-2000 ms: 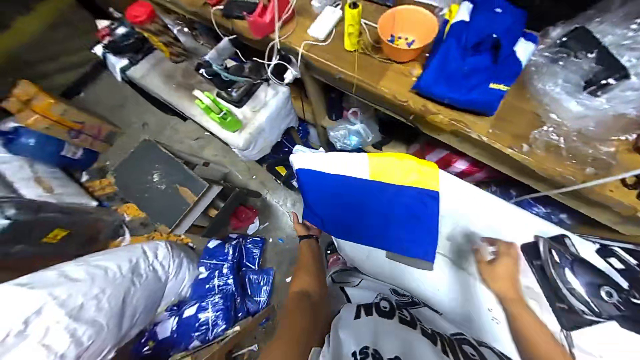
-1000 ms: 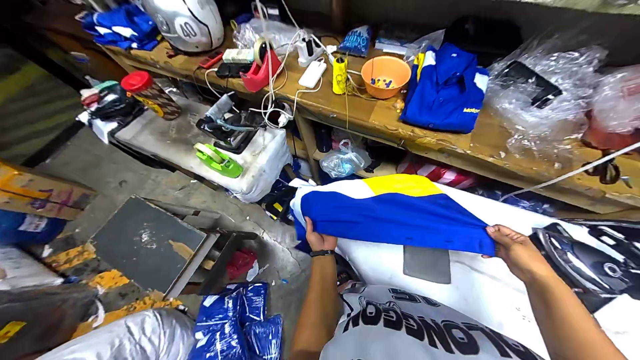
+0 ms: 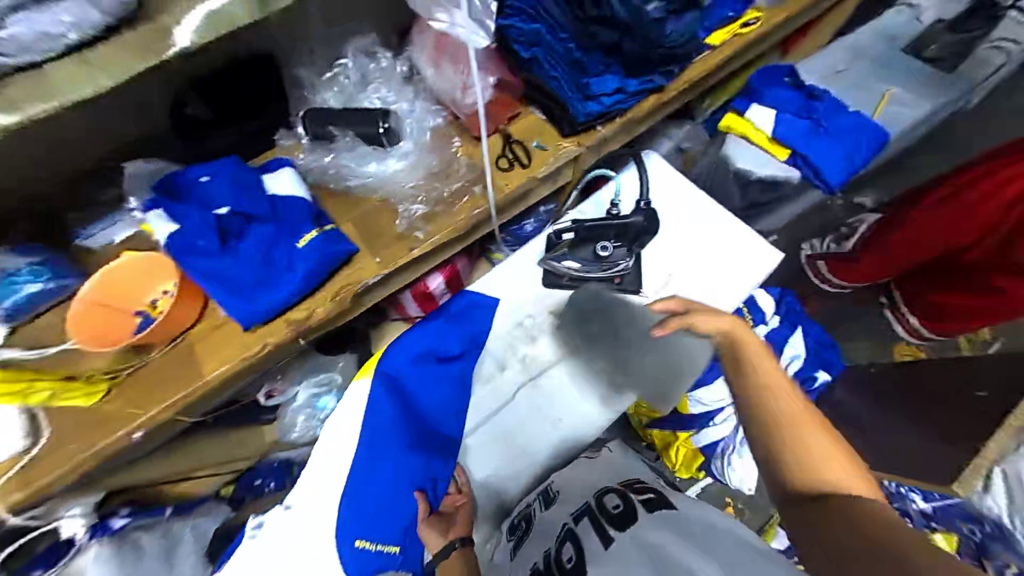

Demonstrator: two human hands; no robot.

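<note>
A white-topped ironing board (image 3: 704,232) runs across the view. Over its left part lies a blue, white and yellow garment (image 3: 416,384), with small lettering near its lower end. My left hand (image 3: 450,508), a dark band on its wrist, touches the garment's lower right edge with fingers bent. In my right hand (image 3: 696,320) is a thin grey sheet (image 3: 632,348), blurred, pinched at its upper right edge and raised over the board. A black steam iron (image 3: 600,244) rests on a dark pad at the board's far part, its hose and cord running up behind.
Along a wooden workbench (image 3: 384,260) lie a folded blue shirt (image 3: 248,232), an orange bowl (image 3: 132,304), scissors (image 3: 513,152) and clear plastic wrap (image 3: 376,136). Blue, white and yellow garments (image 3: 776,360) lie right of the board. A person in red trousers (image 3: 960,240) stands at the right.
The view has swung right. A second ago both hands held the garment's ends and the grey sheet lay on the board; now my right hand has let go of the garment and holds the sheet.
</note>
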